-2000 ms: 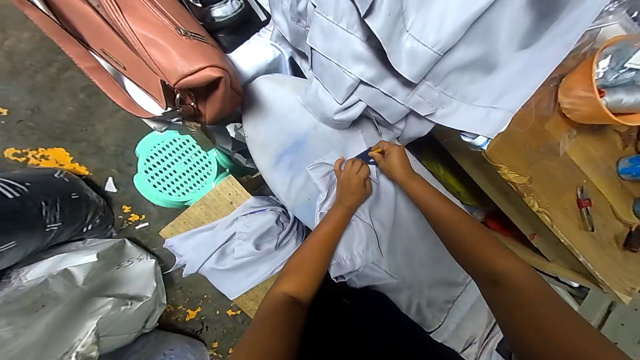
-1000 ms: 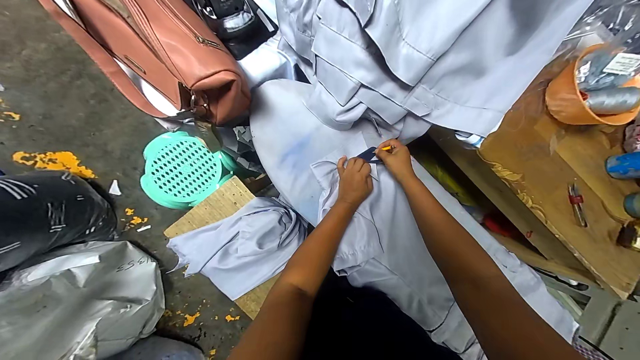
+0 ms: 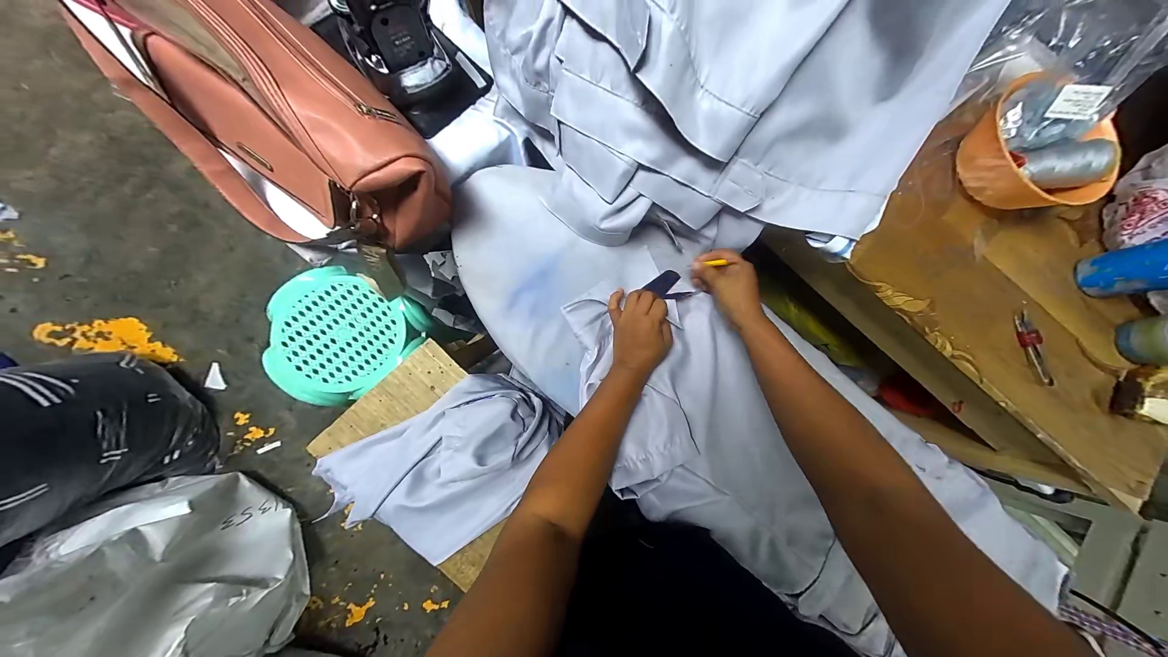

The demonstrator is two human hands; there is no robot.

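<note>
My left hand (image 3: 641,330) presses on light grey fabric (image 3: 730,401) spread over a padded, pale-covered board (image 3: 520,265). Right at its fingertips lies a small dark blue piece (image 3: 661,283), its exact kind unclear, across the edge of the fabric. My right hand (image 3: 730,285) holds a yellow pencil-like stick (image 3: 716,263) just to the right of the dark piece. Above both hands a small metal tool (image 3: 671,235), perhaps thread snips, rests by the folds of a heaped grey garment (image 3: 675,109).
A pink leather bag (image 3: 301,119) and a mint plastic stool (image 3: 338,333) are at the left, above filled bags (image 3: 155,575). At right, a wooden table (image 3: 1031,265) bears an orange container (image 3: 1040,151) with thread spools and a red-handled tool (image 3: 1031,345). Grey cloth (image 3: 456,447) hangs over a wooden board (image 3: 401,388).
My right hand has drawn slightly away from the dark blue piece, with the yellow stick still in its fingers. My left hand stays on the fabric.
</note>
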